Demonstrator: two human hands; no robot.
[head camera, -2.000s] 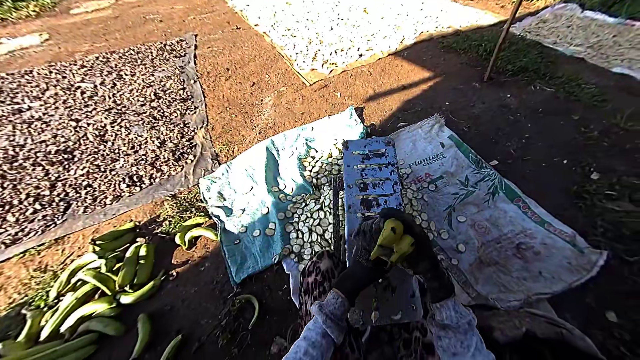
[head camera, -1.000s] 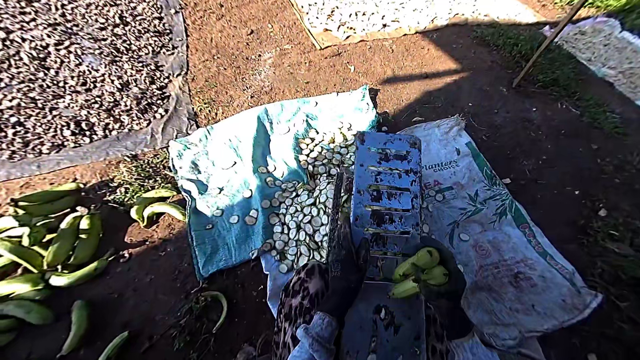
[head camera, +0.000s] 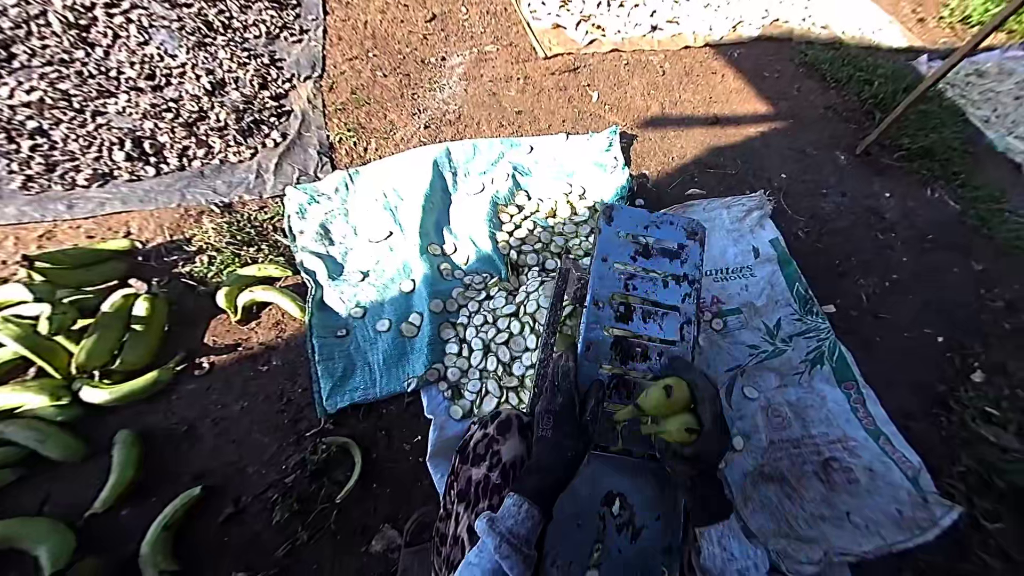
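My gloved right hand (head camera: 704, 424) is closed round green bananas (head camera: 668, 408) and holds them on the lower slots of a blue metal slicer board (head camera: 640, 312). The dark-gloved left hand (head camera: 560, 432) lies along the board's left edge, its fingers on the dark side rail; shadow hides its exact grip. Pale round banana slices (head camera: 488, 344) are heaped left of the board, on a turquoise woven sack (head camera: 376, 280). Under the board's right side spreads a white printed sack (head camera: 816, 432) with a few slices on it.
Whole green bananas (head camera: 112, 336) are piled on the soil at left, others scattered nearer. A dark sheet (head camera: 280, 172) with dried pieces lies at top left, a sheet of pale pieces (head camera: 688, 20) at the top. A wooden pole (head camera: 920, 88) leans at top right.
Two seconds ago both hands were together at the bananas over the board's lower end. The left has since moved to the board's left edge, while the right holds the bananas on the slots.
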